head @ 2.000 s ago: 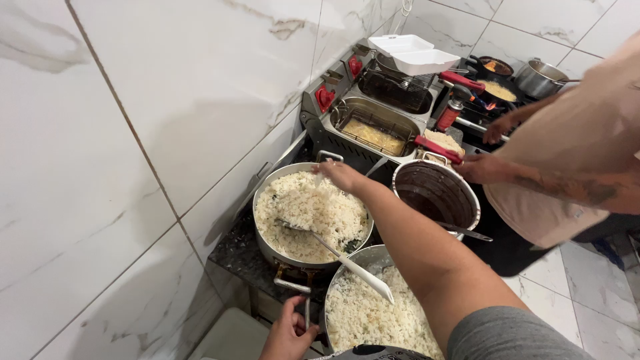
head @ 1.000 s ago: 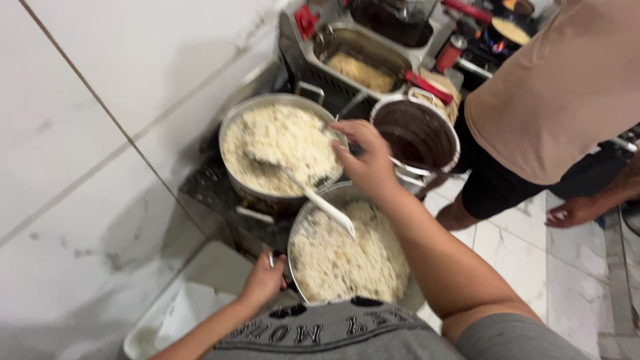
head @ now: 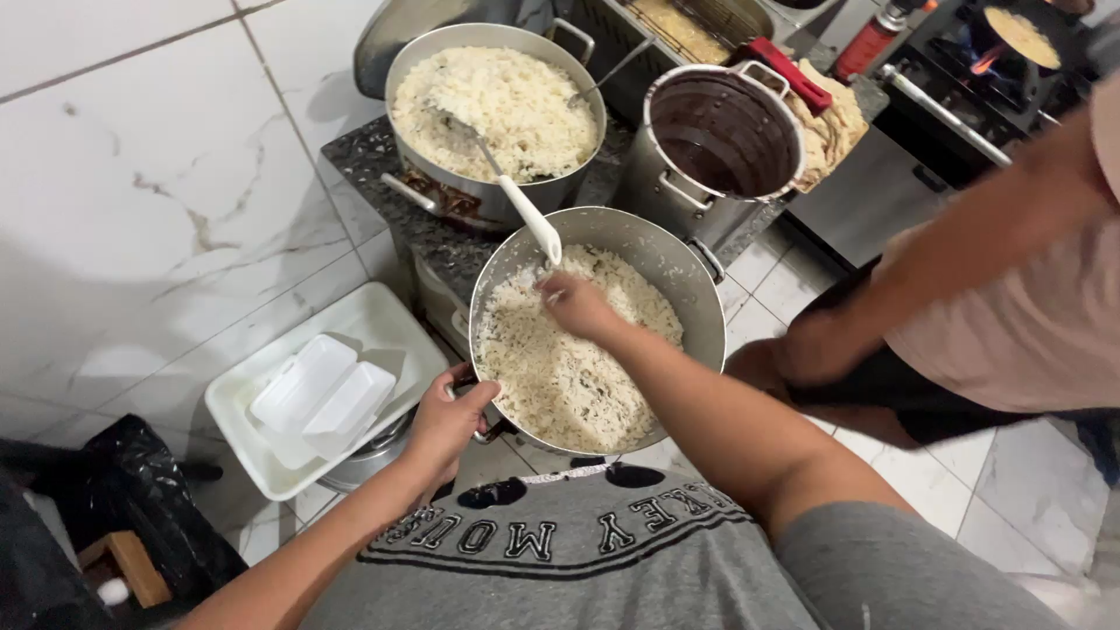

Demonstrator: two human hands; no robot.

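A deep metal pot (head: 700, 306) with speckled rice (head: 577, 376) inside is tilted against my body, beside the counter. My left hand (head: 455, 407) grips its side handle. Over the rice is my right hand (head: 573, 302), blurred, its fingers curled near the tip of a white spoon handle (head: 529, 214); whether it holds anything I cannot tell. That spoon rests in a second pot (head: 591, 144) heaped with white rice (head: 499, 109), on the counter's corner. A second metal utensil (head: 617, 70) leans in the same heap.
Right of the rice pots stands a tall pot (head: 726, 131) with dark residue, by a cloth (head: 827, 127) and a red handle (head: 787, 74). A co-worker's arm (head: 980, 236) is at right, near a lit stove (head: 962, 96). A white tub (head: 254, 446) with foam containers (head: 328, 394) sits lower left.
My right hand has come down from the heaped rice pot to over the nearer pot. My left hand stays at the nearer pot's side since a second ago. The view has tilted down.
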